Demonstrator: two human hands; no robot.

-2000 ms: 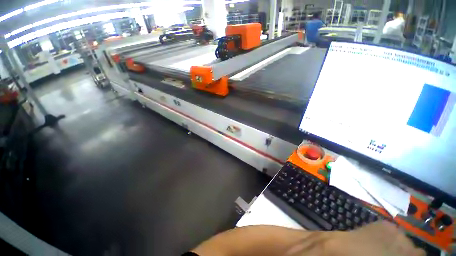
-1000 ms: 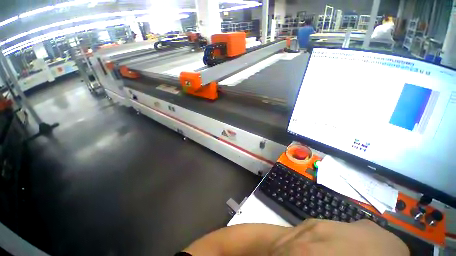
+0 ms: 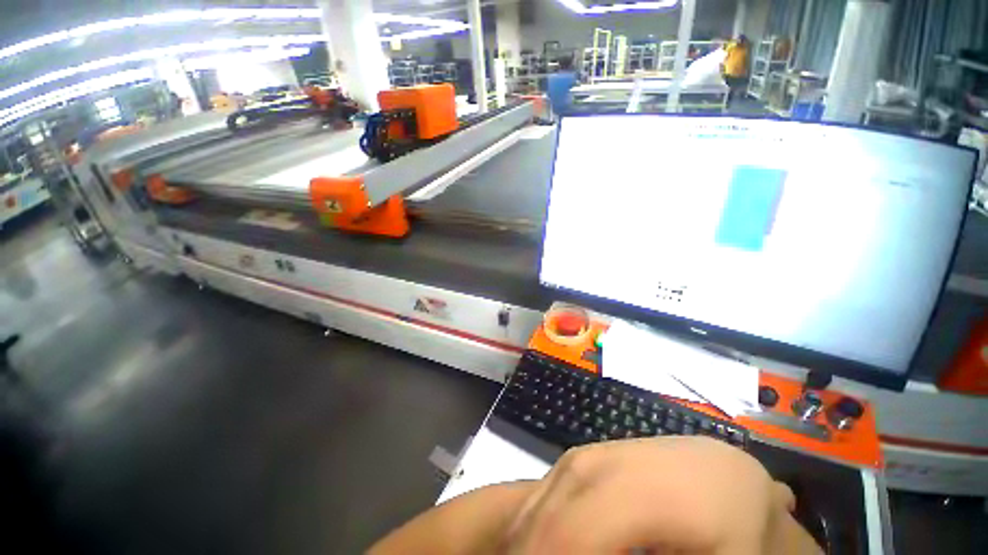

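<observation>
My left hand [image 3: 661,493] reaches in from the bottom edge, bent over the front of the black keyboard [image 3: 607,407]. Its back faces me and its fingers are hidden, so I cannot tell whether it holds anything. My right hand cannot be made out. The keyboard lies on the white console shelf [image 3: 493,464]. White paper sheets [image 3: 672,363] lie behind the keys. The monitor [image 3: 748,239] shows a white screen with a blue-cyan shape.
An orange panel [image 3: 867,436] carries dark knobs [image 3: 807,404] and a clear ring [image 3: 567,325] around a red spot. The cutting table [image 3: 379,314] and orange-housed gantry [image 3: 466,152] stand left behind the console. People in blue [image 3: 560,89] and yellow [image 3: 737,65] are far back.
The view has swung right, so console and monitor sit further left. The hand now looks larger and more bunched. The screen's blue shape has turned lighter cyan. A person in yellow has appeared.
</observation>
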